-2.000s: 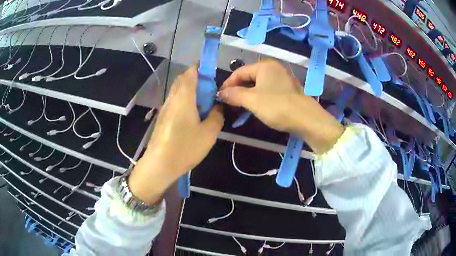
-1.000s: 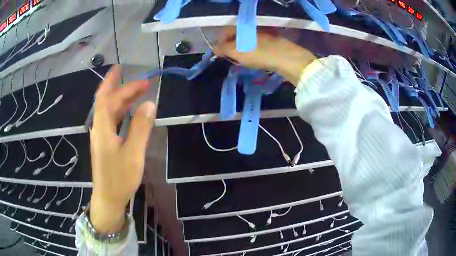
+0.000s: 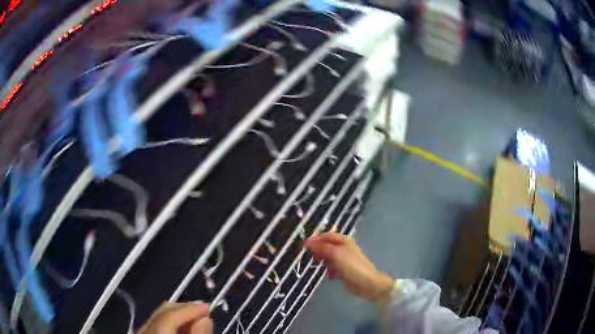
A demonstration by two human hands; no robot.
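The view is blurred. My left hand [image 3: 175,321] is at the bottom edge, mostly cut off, and its grip is hidden. My right hand [image 3: 349,264] is in front of the lower tiers, fingers bent towards the rack; nothing is visible in it, but blur hides its fingertips. Blue watch straps [image 3: 125,107] hang over the white-edged shelves at the left. White charging cables [image 3: 134,202] with small plugs lie loose on the black rack shelves [image 3: 215,160].
Red digital readouts [image 3: 72,29] run along the upper left. White trays [image 3: 385,49] are at the rack end. A yellow line [image 3: 443,163] crosses the grey floor. A cardboard box [image 3: 512,202] is at the right, beside blurred blue material [image 3: 532,261].
The view has swung to the rack end and floor. The watch earlier between my hands is no longer visible in them. My right hand is away from the upper shelf; my left is lower.
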